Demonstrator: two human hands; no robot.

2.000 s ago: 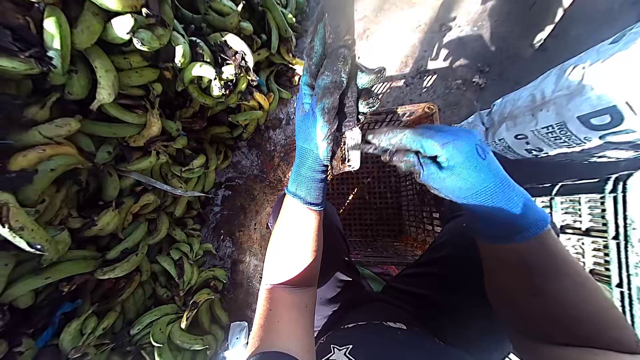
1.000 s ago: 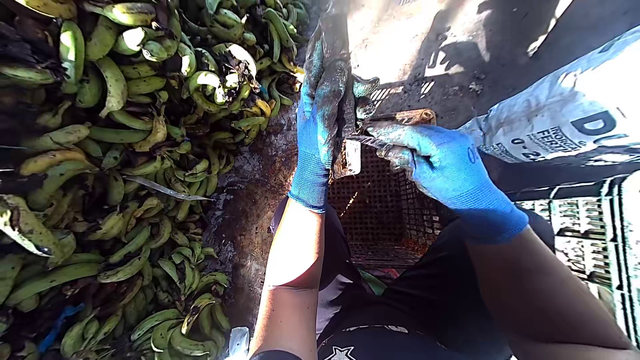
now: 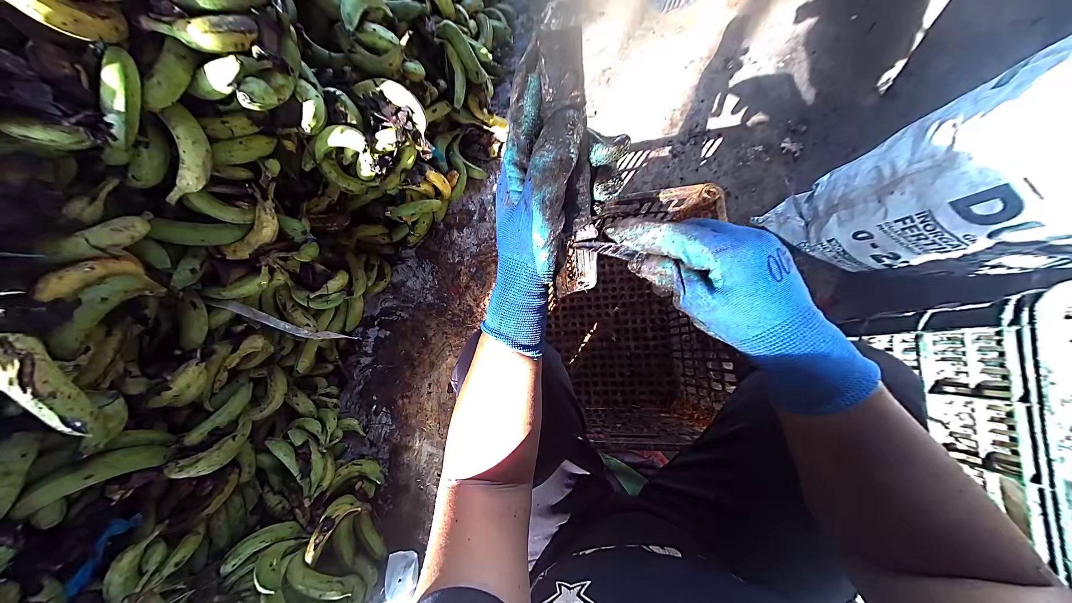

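Observation:
My left hand (image 3: 536, 193), in a blue knit glove with grimy palm and fingers, grips a dark, dirt-caked flat piece (image 3: 563, 92) that stretches away from me; what it is cannot be made out. My right hand (image 3: 720, 272), in a matching blue glove, pinches a small thin dark item (image 3: 611, 249) against the near end of that piece. A small pale rectangular part (image 3: 578, 270) hangs at this end, just right of my left wrist. Beneath both hands stands a brown, rusty-looking plastic crate (image 3: 624, 335) with a grid of holes.
A large heap of green plantains or bananas (image 3: 226, 226) fills the left side, with a blue strip (image 3: 100, 557) low in it. At right lie a white printed sack (image 3: 938, 184) and a pale slatted crate (image 3: 971, 394). Shadowed floor (image 3: 787, 126) shows beyond.
My right hand has shifted slightly at the near end of the dark piece, its fingertips still there. My left hand keeps its hold in about the same place.

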